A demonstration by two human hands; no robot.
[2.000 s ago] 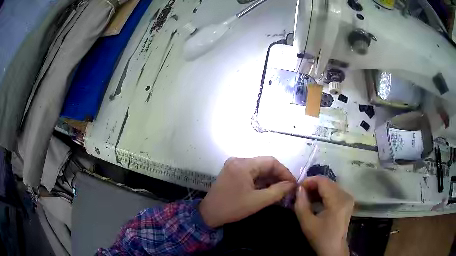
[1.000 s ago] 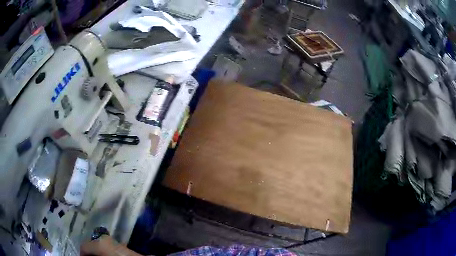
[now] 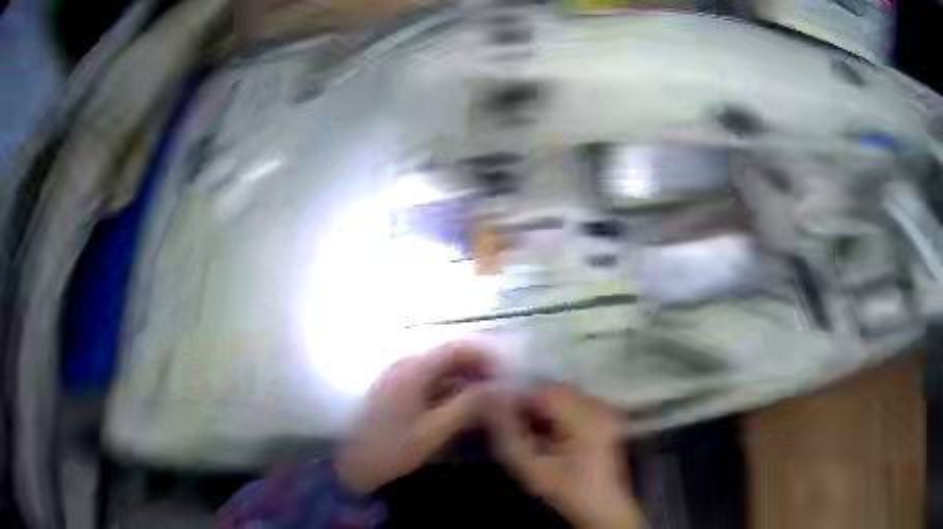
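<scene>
The view is strongly blurred. My left hand (image 3: 419, 413) and my right hand (image 3: 574, 444) are together at the table's front edge, fingertips touching or nearly so. Fingers of both are bent as in a pinch; whatever lies between them is too blurred to tell. The orange-tan guide block (image 3: 487, 248) of the sewing machine is just beyond the hands, beside a bright lamp spot. Small dark squares (image 3: 600, 238) lie on the machine bed to its right.
The white table (image 3: 196, 362) curves around. A small box with white paper (image 3: 703, 271) and a shiny bag in a box (image 3: 662, 174) stand at the right. A wooden top (image 3: 838, 444) is at lower right; beige cloth (image 3: 78, 186) and a blue strip (image 3: 98, 300) are left.
One second ago the view was turned right to the wooden top, with one hand at the bottom edge. Now it is back over the machine, with both hands together, much as two seconds ago.
</scene>
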